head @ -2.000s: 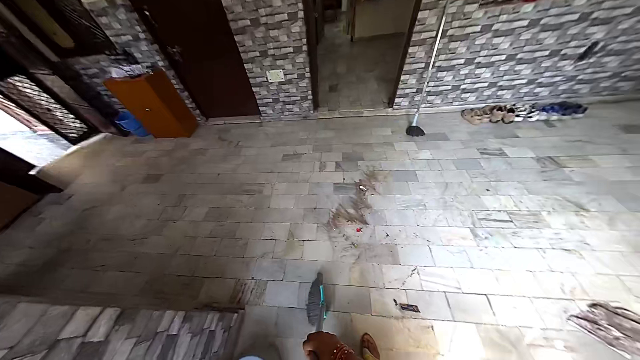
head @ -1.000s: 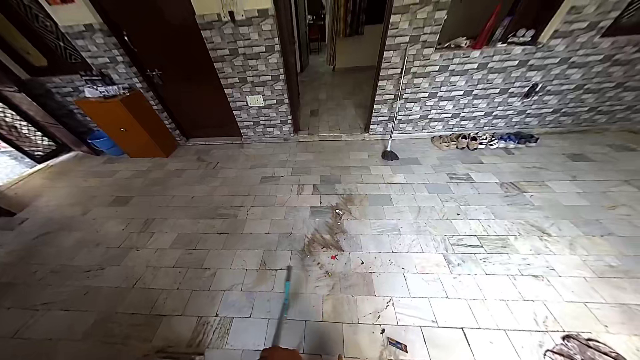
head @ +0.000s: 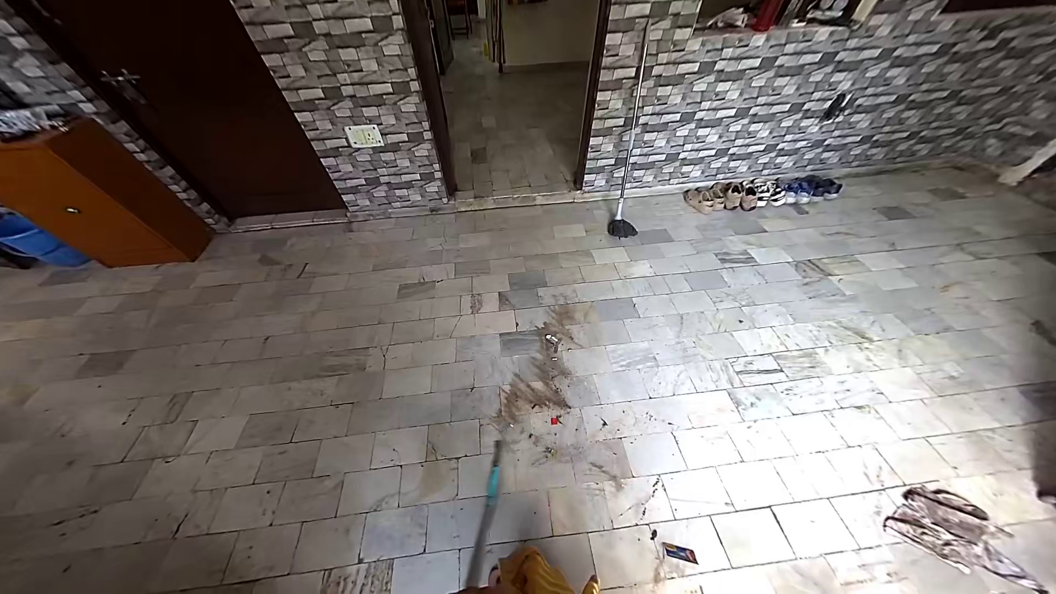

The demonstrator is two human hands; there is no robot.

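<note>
A broom (head: 485,520) with a grey shaft and a teal band slants up from the bottom edge, its far end beside a streak of brown dust (head: 540,384). Only a sliver of my right hand (head: 487,588) shows at the bottom edge, closed around the broom's near end. Yellow cloth (head: 532,571) of my clothing lies just right of it. Small litter, including a red scrap (head: 555,421) and a whitish bit (head: 552,338), lies in and near the dust. A small printed packet (head: 681,553) rests on the tiles to the right. My left hand is out of view.
A long-handled mop (head: 623,227) leans on the brick-patterned wall, beside a row of shoes (head: 763,195). An open doorway (head: 520,124) stands left of it. At far left are an orange-brown cabinet (head: 99,198) and a blue tub (head: 41,239). Crumpled patterned cloth or footwear (head: 957,532) lies lower right.
The broom's grey head, plain low in the earliest frame, now shows only as a narrow end nearer the dust streak. My hand has gone mostly below the view. The view has shifted.
</note>
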